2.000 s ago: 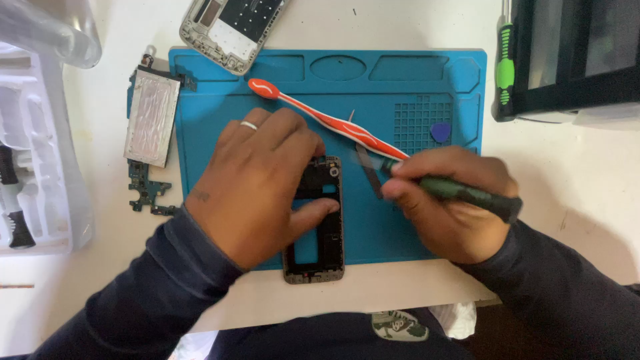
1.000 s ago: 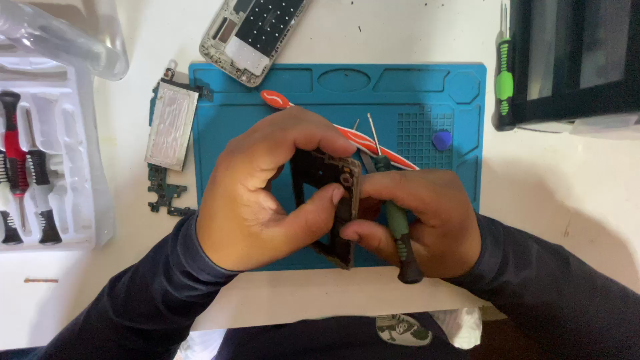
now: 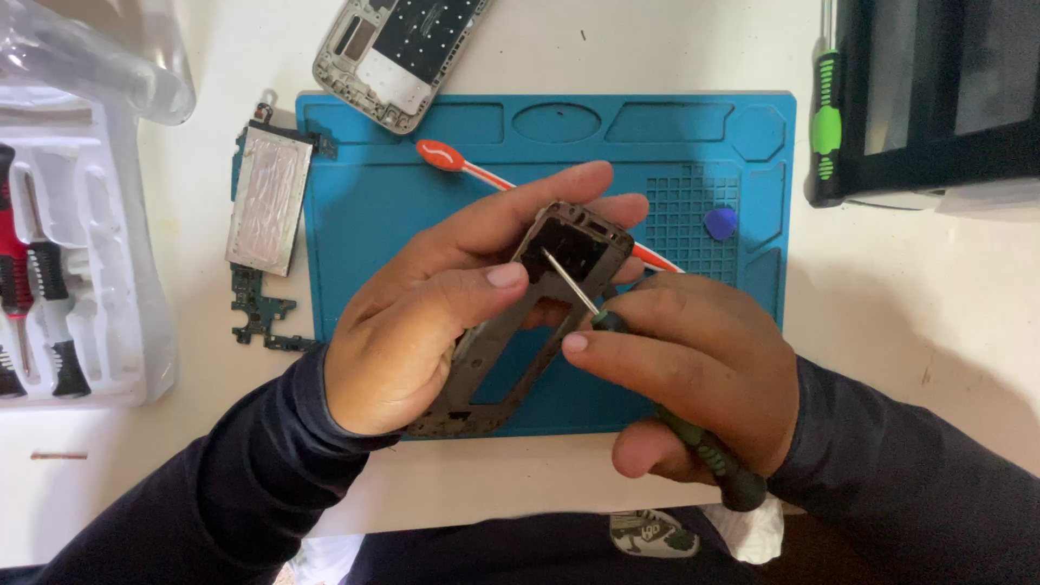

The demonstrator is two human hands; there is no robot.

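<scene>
My left hand point(image 3: 439, 317) grips a phone mid-frame point(image 3: 520, 325) by its long edge, tilted above the blue silicone repair mat point(image 3: 366, 211). In my right hand point(image 3: 699, 366) is a screwdriver with a dark green and black handle point(image 3: 707, 455). Its thin metal shaft points up and left, the tip at the dark upper part of the frame; whether they touch I cannot tell. Partly behind my hands lies an orange and white toothbrush point(image 3: 443, 154). A phone circuit board point(image 3: 260, 309) with a silver metal plate point(image 3: 270, 199) rests at the mat's left edge.
A phone housing point(image 3: 406, 77) overlaps the mat's top edge. A blue pick point(image 3: 721, 223) lies on the mat's grid. At left is a white plastic tray point(image 3: 114, 244) with several screwdrivers, beside clear plastic point(image 3: 122, 73). A green and black screwdriver point(image 3: 826, 130) lies by a black-framed case point(image 3: 910, 106) at right.
The frame, lying low on the mat two seconds ago, was lifted in my left hand and is now turned with its inner face showing. The screwdriver's tip has moved over to the frame.
</scene>
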